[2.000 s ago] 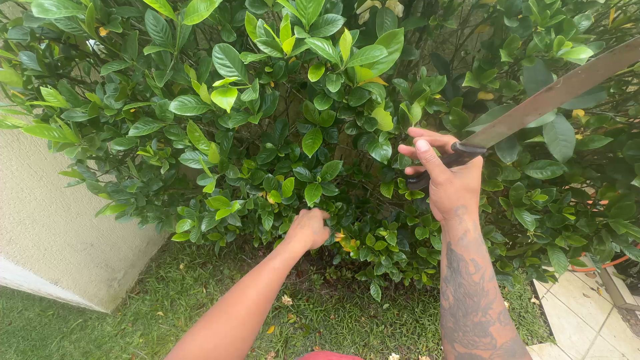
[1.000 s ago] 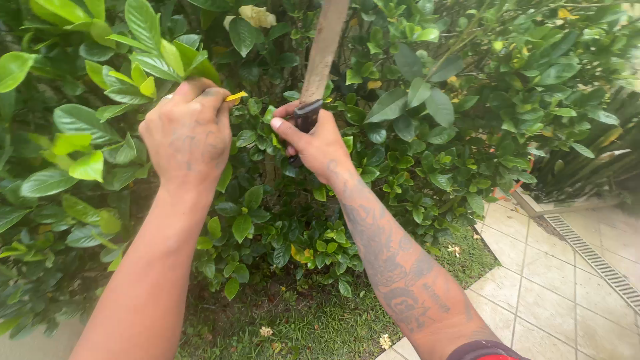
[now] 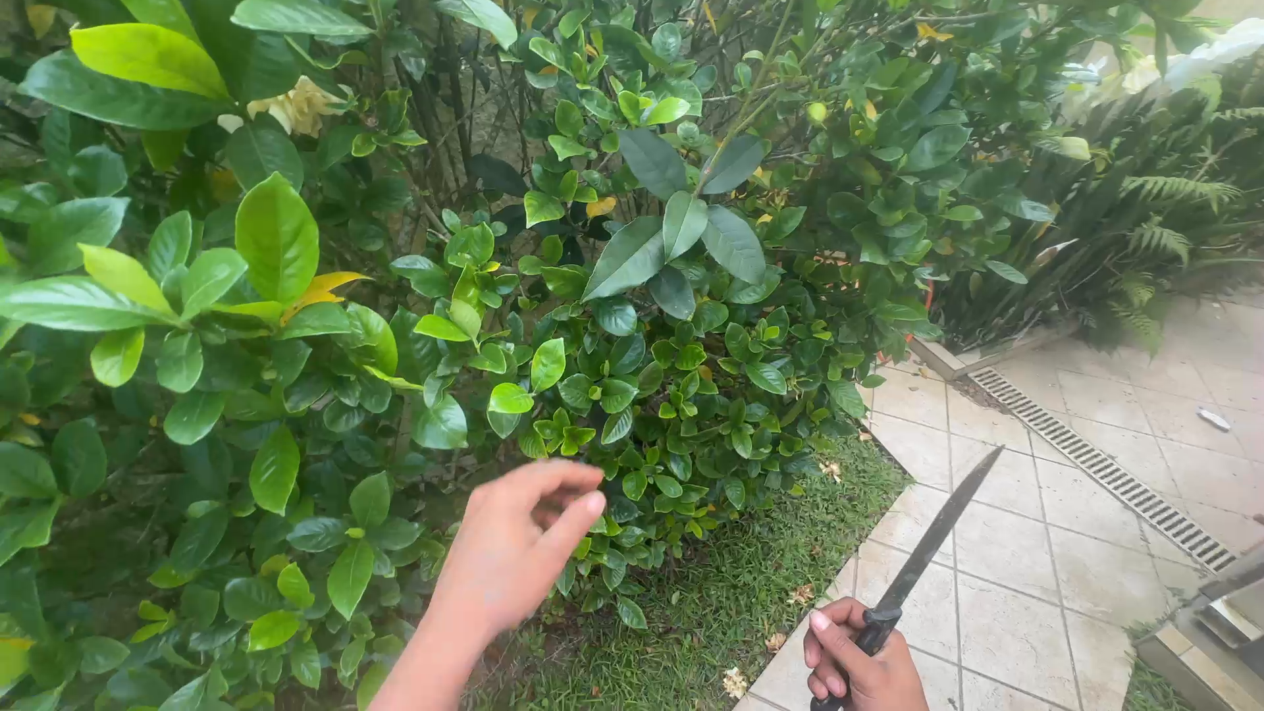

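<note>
My right hand, low at the right, is closed around the black handle of a long knife. Its dark, worn blade points up and to the right over the floor tiles. Near the lower middle, my left hand is raised in front of a leafy green shrub, fingers curled and thumb apart, with nothing seen in it. A cluster of larger, darker leaves hangs above that hand. At the upper left, a faded cream flower shows among the leaves.
Grass runs below the shrub, with fallen, wilted blossoms along its border. Pale tiles lie at the right, crossed by a slotted drain grate. Ferns and other plants grow behind a low edging at the upper right.
My left hand has come down from the upper leaves at the left. My right hand has moved with the knife from the foliage to the lower right. The view has shifted.
</note>
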